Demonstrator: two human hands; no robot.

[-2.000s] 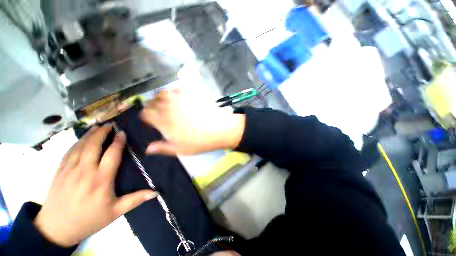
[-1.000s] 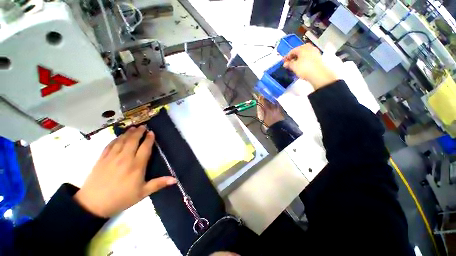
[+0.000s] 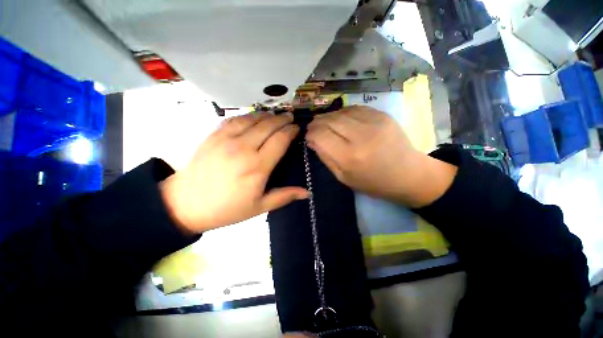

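Note:
A black strap panel (image 3: 337, 244) lies lengthwise under the sewing head, with a silvery zipper (image 3: 313, 218) down its middle and a ring (image 3: 324, 314) near its lower end. My left hand (image 3: 238, 171) lies flat on the panel's upper left side, thumb towards the zipper. My right hand (image 3: 370, 152) is at the upper right side, fingertips bent at a small black tab (image 3: 303, 117) by the brass presser clamp (image 3: 311, 96). The fingers hide whether the tab is gripped. The white machine head (image 3: 225, 46) hangs above.
Blue totes (image 3: 49, 112) stand at the left. Small blue parts bins (image 3: 549, 132) are at the right. Green-handled thread snips (image 3: 486, 152) lie beside my right sleeve. Yellow tape (image 3: 406, 244) edges the work plate. A bit of skin shows at the bottom edge by the ring.
My right hand has come back from the small blue bin to the panel's upper end beside my left hand. The view has turned and moved closer to the machine.

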